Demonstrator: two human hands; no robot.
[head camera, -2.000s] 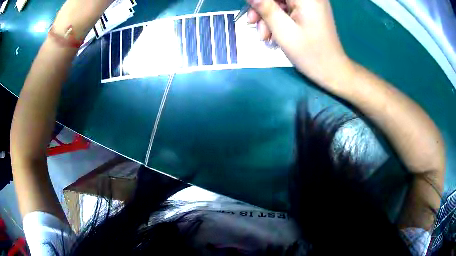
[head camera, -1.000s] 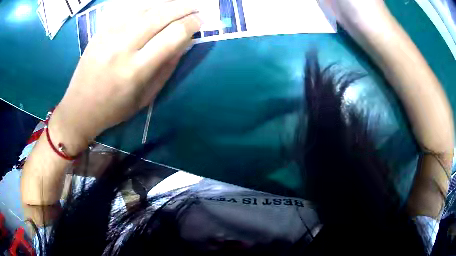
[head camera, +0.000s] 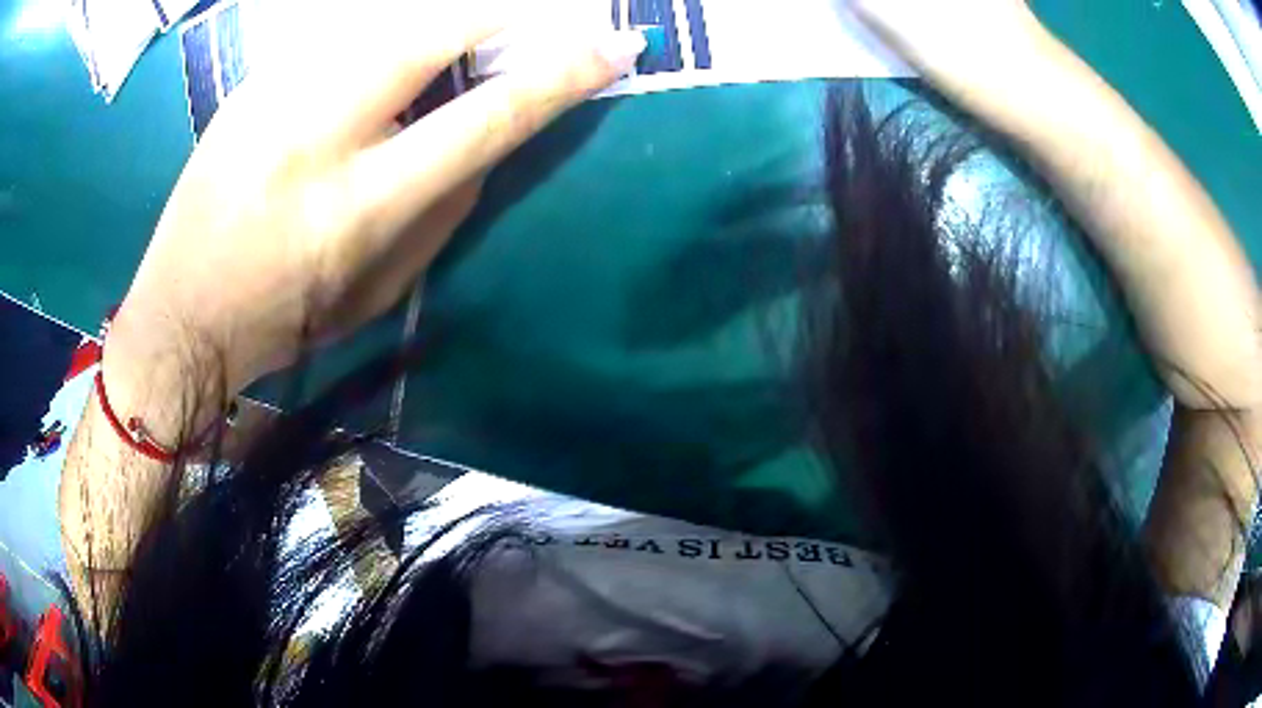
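A long white adhesive sheet (head camera: 775, 42) with dark rectangles lies on the green mat at the top edge of the view. My left hand (head camera: 360, 166) is over its left part, with a fingertip beside a small teal mark (head camera: 651, 42) at a dark rectangle. Whether the fingers grip anything cannot be told. My right hand (head camera: 948, 28) is at the sheet's right end, cut off by the top edge, so its fingers and anything in them are hidden.
More white-edged sheets (head camera: 118, 49) lie at the top left of the green mat (head camera: 623, 277). Dark hair hangs across the lower view. Red parts (head camera: 53, 664) show at the lower left, below the mat's edge.
My left hand has come in from the upper left onto the sheet, and its fingertips have moved slightly right. My right hand has moved up and right, partly out of view.
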